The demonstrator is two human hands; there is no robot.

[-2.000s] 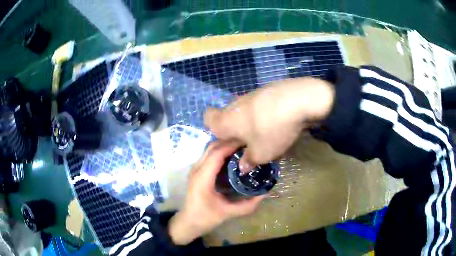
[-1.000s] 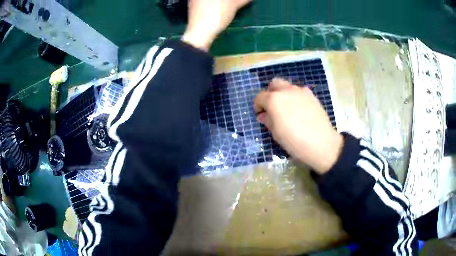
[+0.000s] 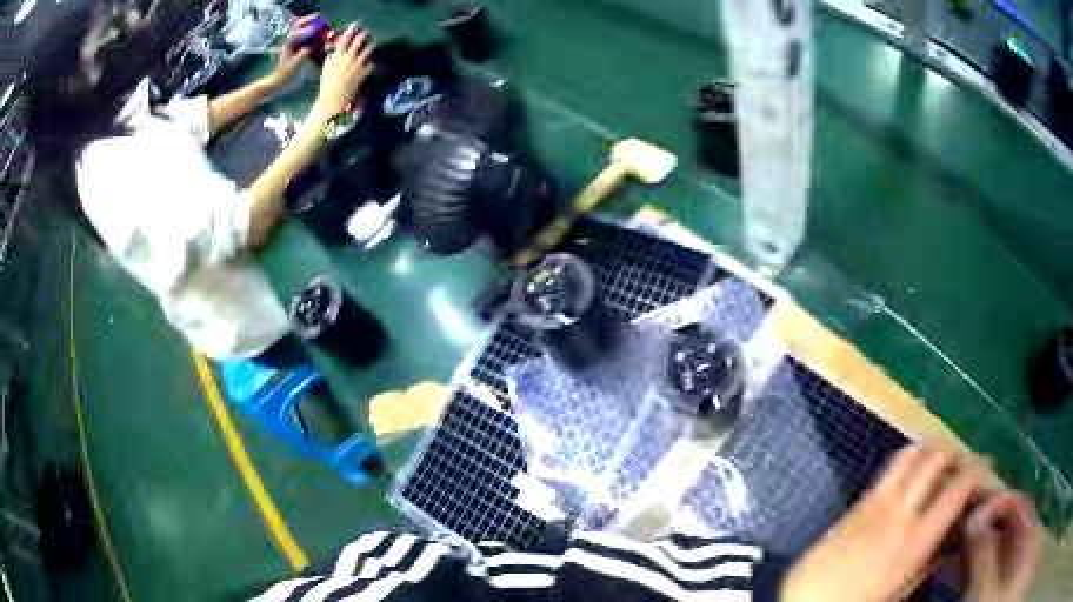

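Observation:
My left hand is at the lower right, its fingers bent, with the striped black sleeve along the bottom edge. Part of my right hand shows close beside it. Something dark lies between them; what it is, and which hand holds it, cannot be told. A black die-cut sheet with pale grid lines lies at the centre under wrinkled clear film. One black cylindrical unit stands on the film, another at the sheet's upper left.
A yellow-handled brush or mallet lies behind the sheet. A pale metal post rises beyond it. A black ribbed fan and another unit are left. A person in white works there, near a blue stool.
The view has swung left, bringing the other person and stool into sight. My left hand has come back from the far green surface and is now close to my right hand.

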